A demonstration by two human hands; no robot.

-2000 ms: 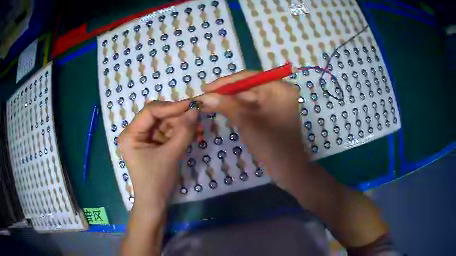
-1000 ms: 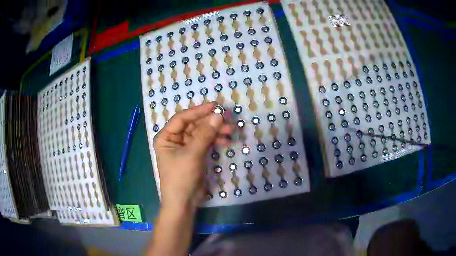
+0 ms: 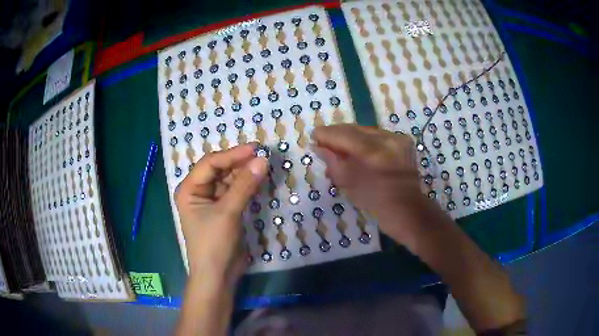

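Note:
My left hand (image 3: pixel 220 200) pinches a small round disc (image 3: pixel 262 152) between thumb and fingertip, just above the white centre tray (image 3: pixel 217 39). The disc has a dark, shiny rim. My right hand (image 3: pixel 371 164) is over the right part of this tray, blurred, with its fingers curled. I cannot tell what it holds; no red probe shows. A gap separates it from the left hand. The centre tray carries rows of dark-rimmed discs and tan marks. Both hands hide parts of it.
A thin wire (image 3: pixel 453 92) crosses the right tray (image 3: pixel 410 72) and runs down beside my right hand. A blue pen (image 3: pixel 144 190) lies between the centre tray and the left tray (image 3: pixel 72 226). Brown layered stacks (image 3: pixel 16 203) stand far left. A green label (image 3: pixel 145 283) is at the front edge.
The red probe my right hand held two seconds ago is not visible now. That hand left the picture, then came back over the tray with the wire beside it. My left hand still pinches a disc.

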